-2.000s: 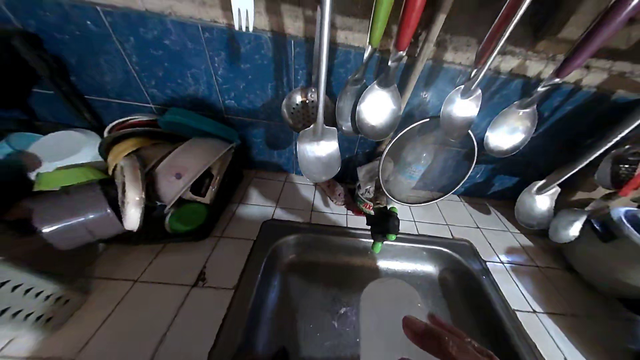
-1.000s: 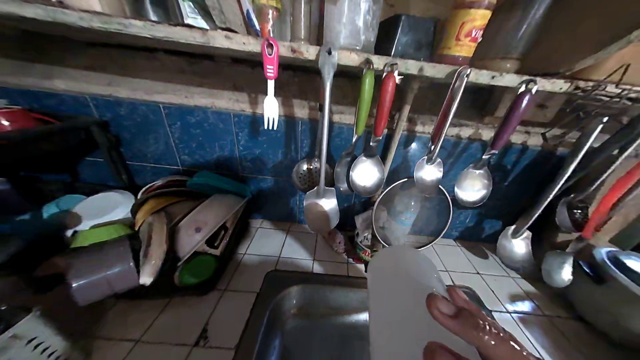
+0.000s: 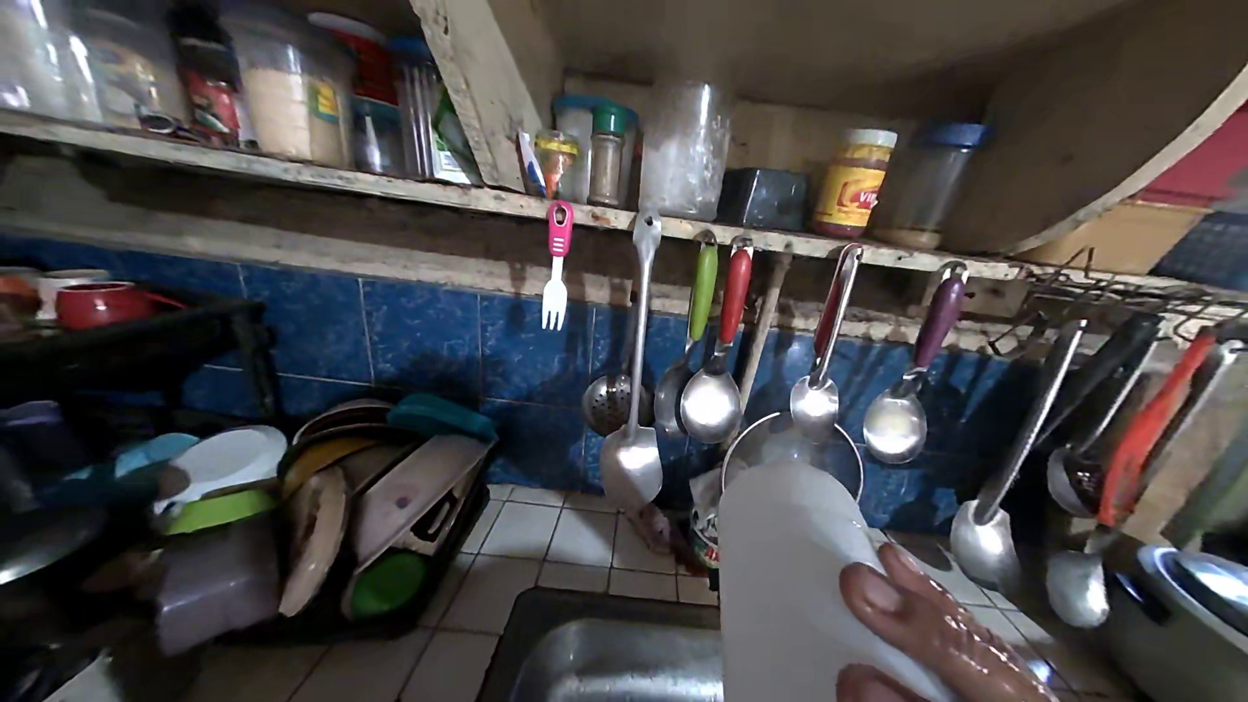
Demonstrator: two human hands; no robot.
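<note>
My right hand (image 3: 936,624), wet, grips a translucent white plastic container (image 3: 799,585) by its right side, at the lower right. The container stands up in front of a round strainer (image 3: 746,444) and hides part of it. Below and to the left shows the metal sink (image 3: 614,663). My left hand is out of view. Above hang a pink-handled fork (image 3: 555,283), a metal turner (image 3: 634,458), a red-handled spoon (image 3: 711,400) and a purple-handled spoon (image 3: 895,424).
A wooden shelf (image 3: 380,185) with jars runs across the top. Piled plates and bowls stand in a black dish rack (image 3: 458,546) on the white-tiled counter (image 3: 526,527) at left. More ladles (image 3: 985,546) and a metal pot (image 3: 1189,595) are at the right.
My right hand has raised the white container, which lay low in the sink two seconds ago, up before the strainer. The view has tilted upward, showing the shelf.
</note>
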